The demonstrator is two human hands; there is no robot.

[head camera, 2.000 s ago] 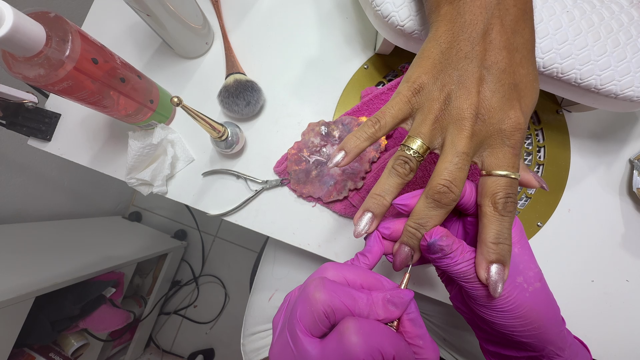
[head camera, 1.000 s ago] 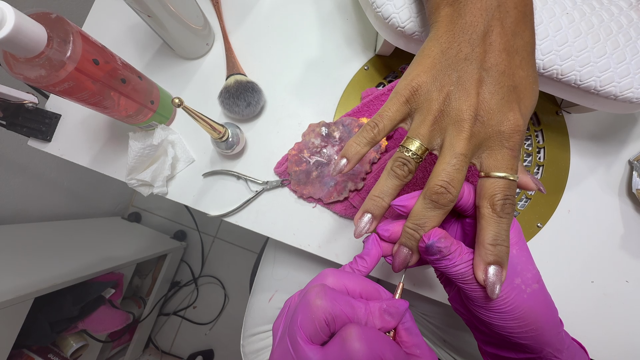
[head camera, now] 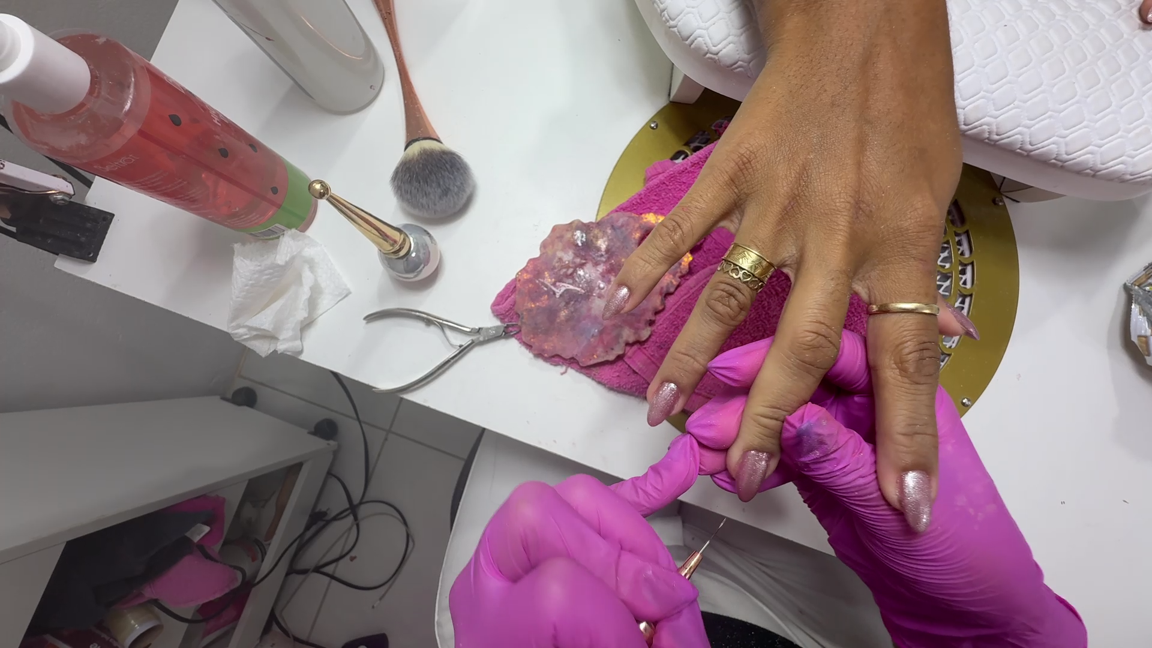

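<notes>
My left hand [head camera: 576,567], in a pink glove at the lower middle, grips a thin detail brush [head camera: 691,563] with a rose-gold handle. Its fine tip points up, just below the fingernails, touching none of them. One extended finger of this hand rests against the fingertips of my right hand [head camera: 900,486], also pink-gloved. That hand holds another person's middle finger [head camera: 801,360], thumb on its near side and fingers beneath. The other person's hand [head camera: 846,171] reaches down from the top, wearing gold rings and shimmery pink nails. Its little fingertip lies on a pink wavy-edged resin piece [head camera: 585,288].
A pink towel [head camera: 666,351] covers part of a gold round grille [head camera: 994,270]. Cuticle nippers [head camera: 441,342], crumpled tissue [head camera: 279,288], a polish bottle [head camera: 409,252], a fluffy brush [head camera: 432,180] and a red spray bottle [head camera: 180,135] lie left. A white padded rest [head camera: 1053,99] stands behind.
The thin brush in my left hand has moved down, away from the middle finger's nail, where its tip was two seconds ago. My right hand keeps its hold.
</notes>
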